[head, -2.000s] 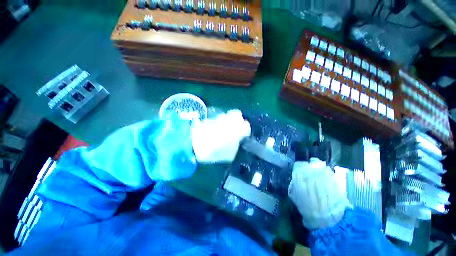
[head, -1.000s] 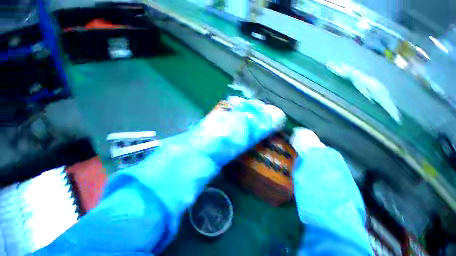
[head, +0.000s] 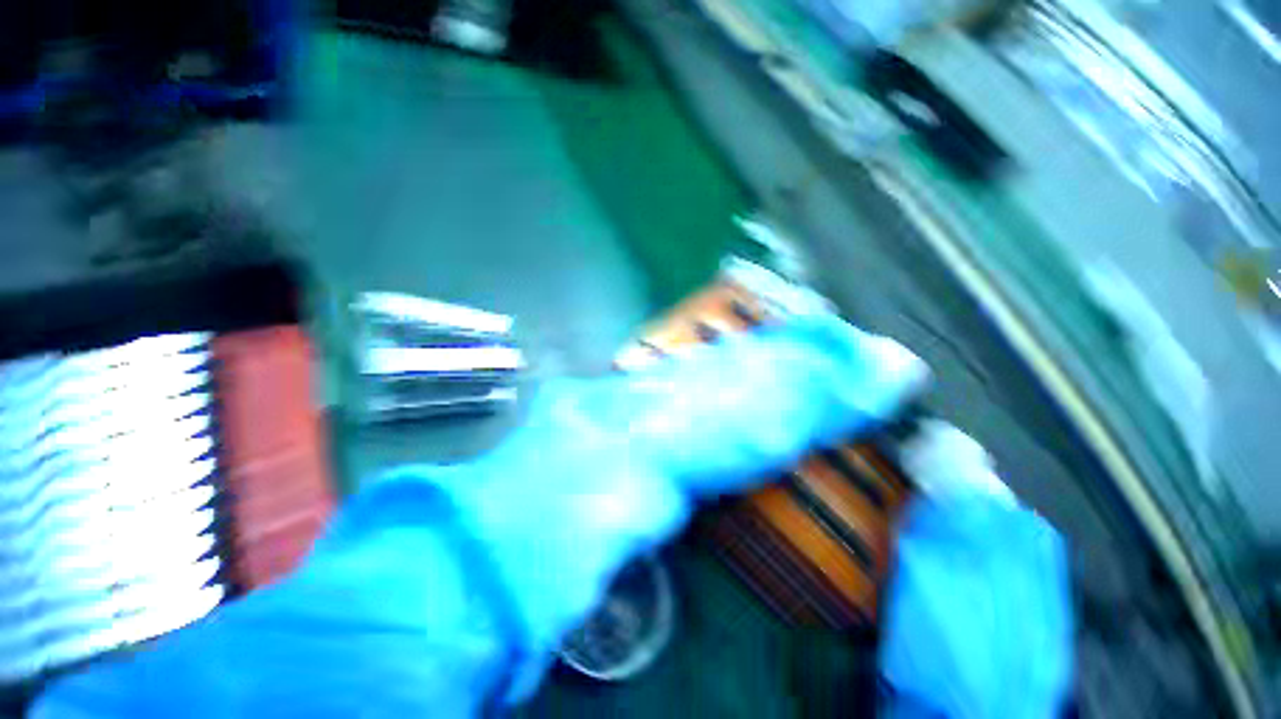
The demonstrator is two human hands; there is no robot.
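The picture is blurred. The stack of orange-brown transistor trays [head: 829, 527], with dark rows on top, stands right of centre, partly covered by my left sleeve. My left hand [head: 888, 368], in a white glove, is at the far side of the stack; its fingers are blurred. My right hand [head: 955, 461], also gloved, is at the stack's right edge, close to my left hand. Whether either hand grips a tray cannot be told. The jig is out of view.
A heat sink [head: 438, 361] lies on the green bench left of my left sleeve. The round screw dish [head: 618, 621] is below the sleeve. A black tote at the left holds rows of heat sinks [head: 106, 492] beside a red sheet [head: 274, 457]. A pale rail [head: 1004, 337] runs beyond the stack.
Both hands have left the jig and are now at the transistor tray stack. The view has swung left, bringing the tote into view and taking the jig and pad trays out.
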